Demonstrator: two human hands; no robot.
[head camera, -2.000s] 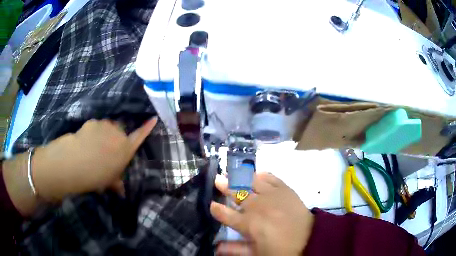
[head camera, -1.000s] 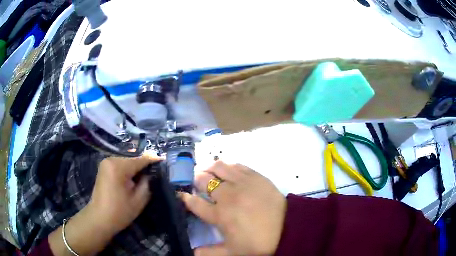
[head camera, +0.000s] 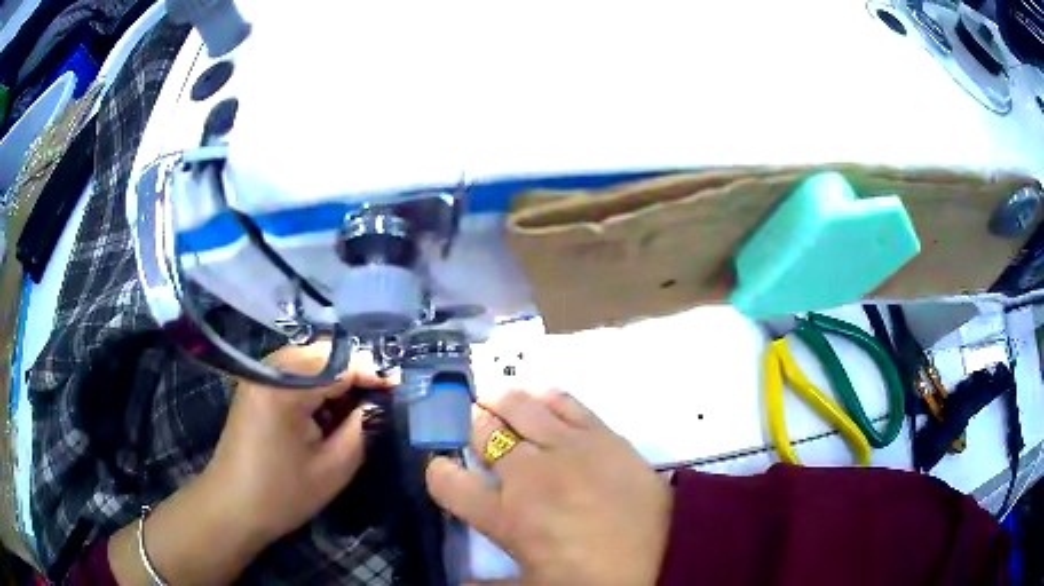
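Observation:
The black-grey plaid fabric (head camera: 86, 343) lies left of and under the sewing machine head (head camera: 550, 92). A black binding strip (head camera: 421, 515) runs from the presser foot area towards me. My left hand (head camera: 281, 458) pinches the fabric edge close to the needle area; its fingertips are partly behind the curved guard. My right hand (head camera: 550, 486), with a gold ring, lies at the right side of the strip, fingers bent beside the grey-blue round attachment (head camera: 440, 410). Whether its fingers grip the strip is hidden. The needle is not clearly visible.
Scissors with yellow and green handles (head camera: 841, 401) lie right of my right hand. Small dark tools (head camera: 933, 395) lie beyond them. A brown cardboard strip (head camera: 641, 258) holds a mint-green block (head camera: 824, 246) along the machine arm. A black strip (head camera: 55, 206) lies at the far left.
My left hand has moved from lying flat on the plaid to pinching its edge near the needle. The view has shifted right along the machine. Over the last second the hands have barely moved.

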